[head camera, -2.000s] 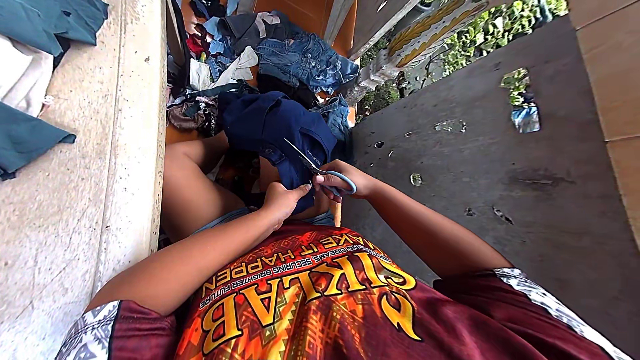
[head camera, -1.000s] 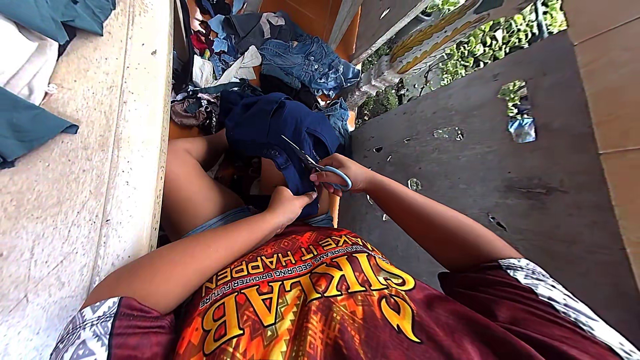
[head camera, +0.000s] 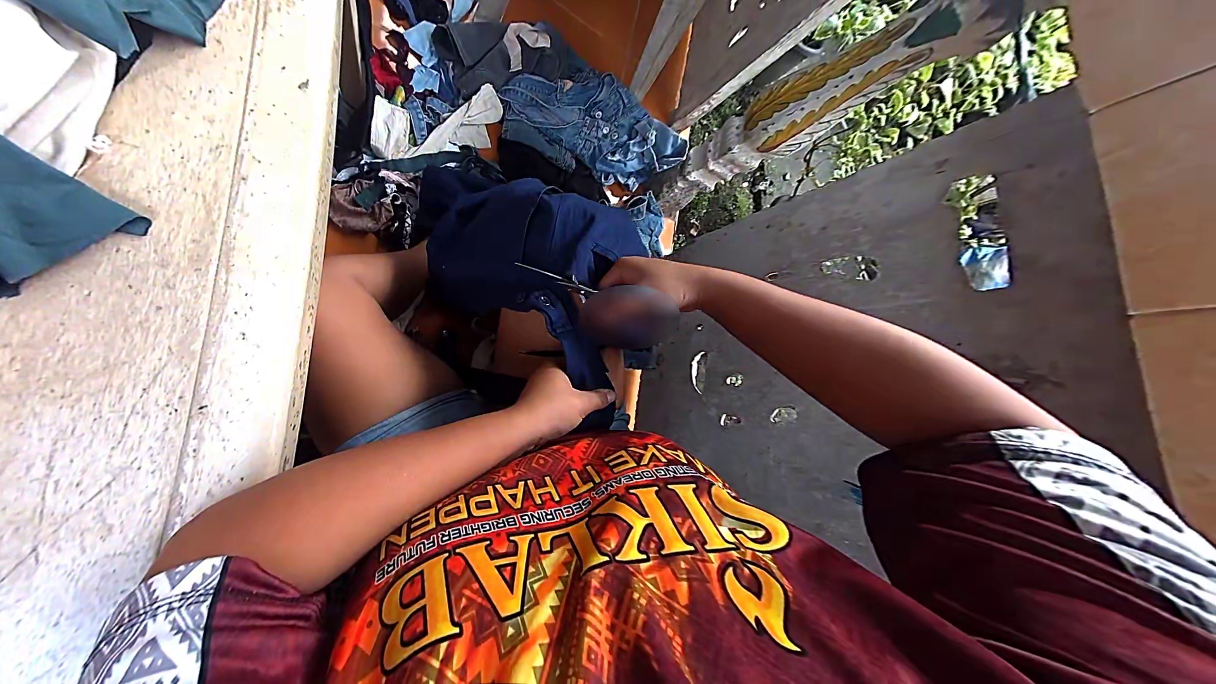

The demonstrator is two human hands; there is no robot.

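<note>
A navy blue cloth garment [head camera: 532,233] with a button lies across my lap. My left hand [head camera: 560,404] pinches a strip of it close to my shirt front. My right hand [head camera: 646,290] is above and to the right of it, around the handles of a pair of scissors [head camera: 556,276]. The blades point to the upper left over the navy cloth. A blur covers the handles and part of my right hand, so how my fingers sit in them is hidden.
Beyond my knees lies a heap of clothes with denim shorts [head camera: 598,123] and a white cloth [head camera: 465,119]. A pale ledge [head camera: 256,218] runs along my left, bearing teal cloth [head camera: 62,218]. On my right stands a dark grey panel [head camera: 788,361] with holes.
My right hand and the scissors have moved a little away from my body. A strip of the navy garment now stands up between my hands.
</note>
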